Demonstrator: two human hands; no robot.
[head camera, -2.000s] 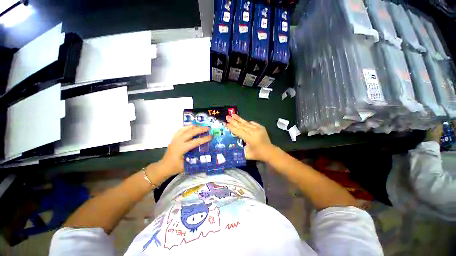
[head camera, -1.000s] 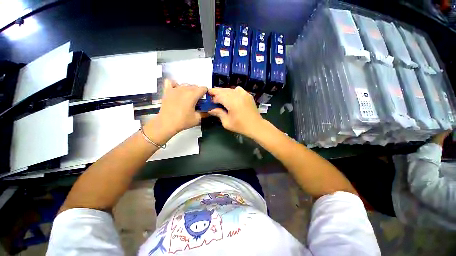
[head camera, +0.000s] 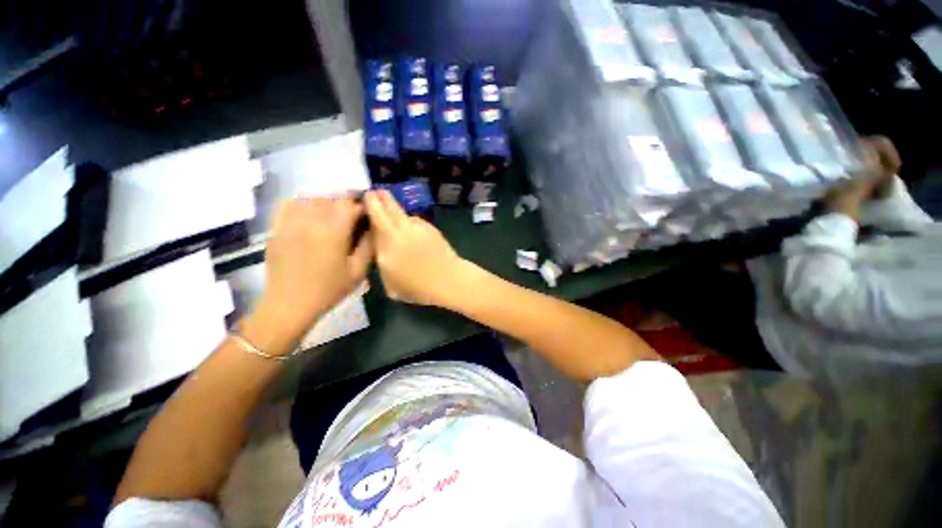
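Observation:
A closed blue retail box (head camera: 415, 196) stands partly hidden behind my hands, only its narrow blue end showing at the right of my fingers. My left hand (head camera: 315, 253) is around its left side, with the fingers curled at its top. My right hand (head camera: 413, 245) is against its near side, with fingertips touching my left hand. Several finished blue boxes (head camera: 435, 122) stand upright side by side just beyond it.
Open cartons with white lids (head camera: 181, 198) overlap at the left. A tall stack of clear blister trays (head camera: 578, 175) with bagged devices (head camera: 713, 139) stands at the right. Paper scraps (head camera: 527, 260) lie on the green bench (head camera: 470, 242). Another person's arm (head camera: 826, 258) is at the far right.
The box lay flat under both hands near my body, then moved away to the bench near the upright boxes, held between both hands. The view has turned, shifting the scene left.

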